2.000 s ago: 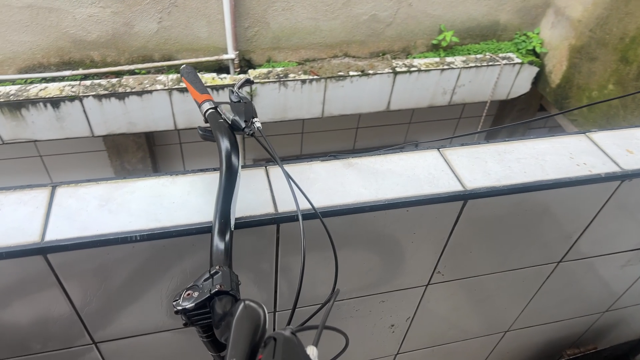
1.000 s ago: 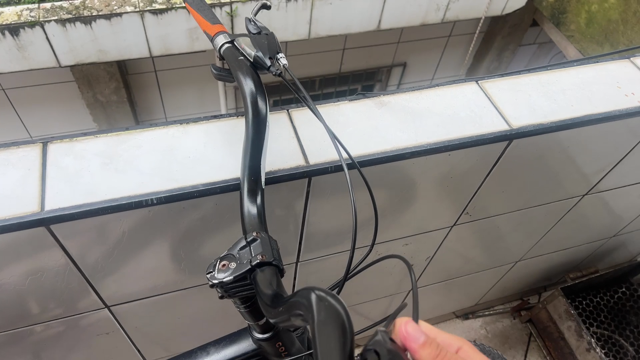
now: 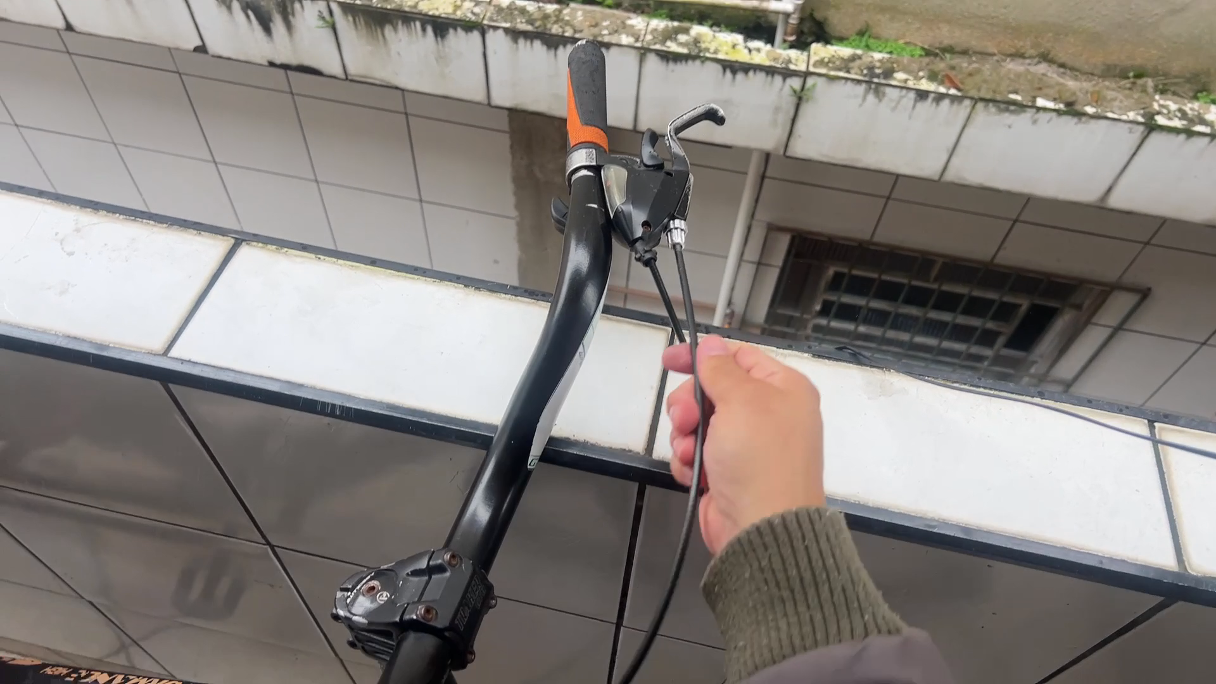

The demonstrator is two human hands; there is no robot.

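Observation:
My right hand (image 3: 760, 432), in a ribbed olive cuff, comes from the lower right. Its thumb and curled fingers close around the black control cables (image 3: 692, 456) below the brake lever. How each cable runs behind the fingers is partly hidden. The cables drop from a combined shifter and brake lever (image 3: 651, 195) clamped beside the black and orange grip (image 3: 587, 100). The black bicycle handlebar (image 3: 570, 313) curves down to the stem clamp (image 3: 418, 603), where several bolts show. My left hand is out of view.
A ledge of white tiles (image 3: 361, 332) with dark edging crosses behind the handlebar. Beyond it are a mossy tiled wall top (image 3: 874, 114), a barred window (image 3: 936, 304) and a white pipe (image 3: 741, 237). A thin dark cable (image 3: 1026, 404) lies along the ledge at right.
My right hand, absent at first and then at the lower edge by the cables, has moved up to the cables beneath the brake lever. The view has shifted too.

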